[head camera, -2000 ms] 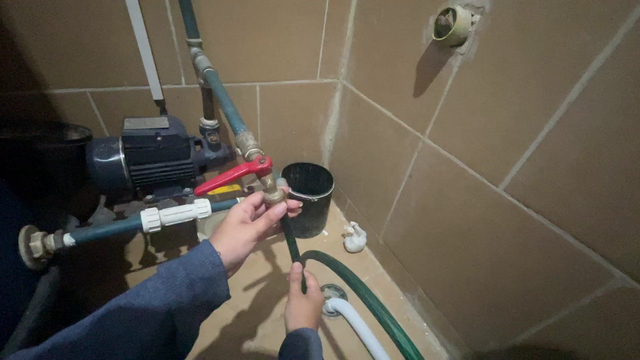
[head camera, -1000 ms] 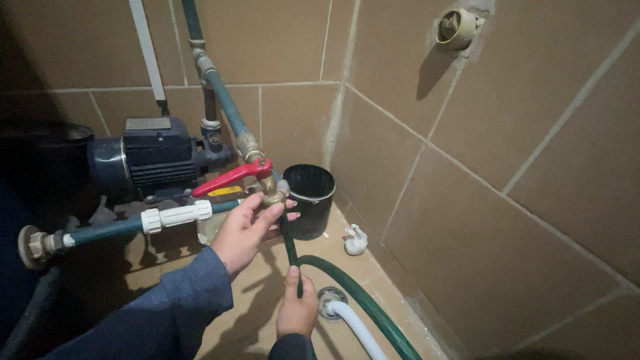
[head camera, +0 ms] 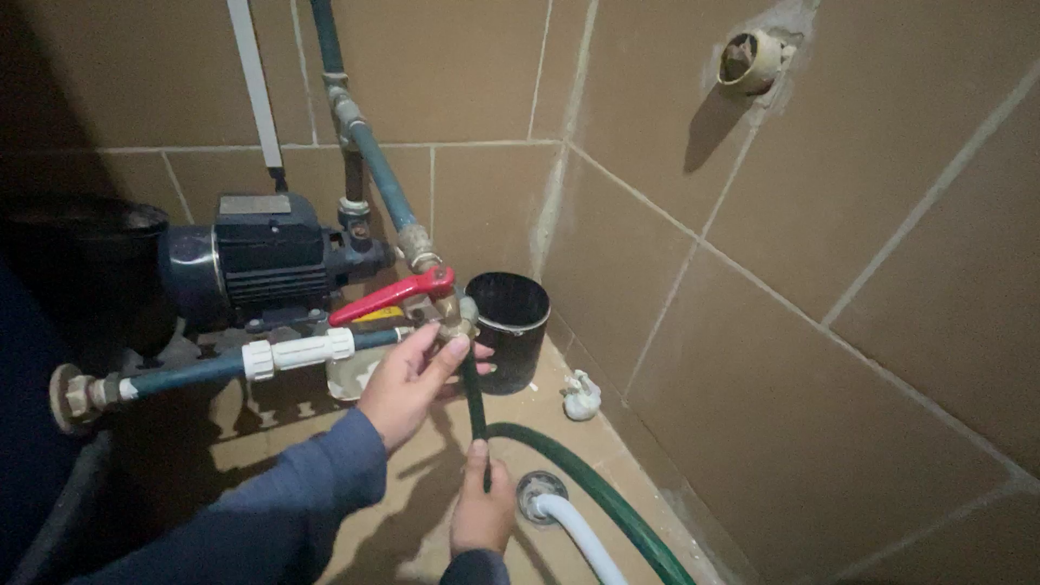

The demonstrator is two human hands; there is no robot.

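My left hand (head camera: 414, 378) has its thumb and fingers around the lower end of a brass valve fitting (head camera: 455, 325), where a green hose (head camera: 474, 390) hangs down. The red lever (head camera: 394, 294) of the ball valve sits just above that hand and points down to the left. Lower down, my right hand (head camera: 485, 500) grips the green hose, thumb on top. From there the hose curves away to the lower right. A blue-green pipe (head camera: 386, 179) comes down to the valve from above. Exactly how the hose end meets the fitting is hidden by my left fingers.
An electric water pump (head camera: 268, 264) stands at the left, near a horizontal pipe with a white union (head camera: 299, 354). A black bucket (head camera: 520, 357) is behind the valve. On the floor are a white plastic piece (head camera: 581, 396) and a white drain hose (head camera: 581, 532) entering a round drain (head camera: 540, 491).
My right hand has moved slightly down and left since two seconds ago, still on the hose. My left hand stays at the fitting, and the red lever keeps its position.
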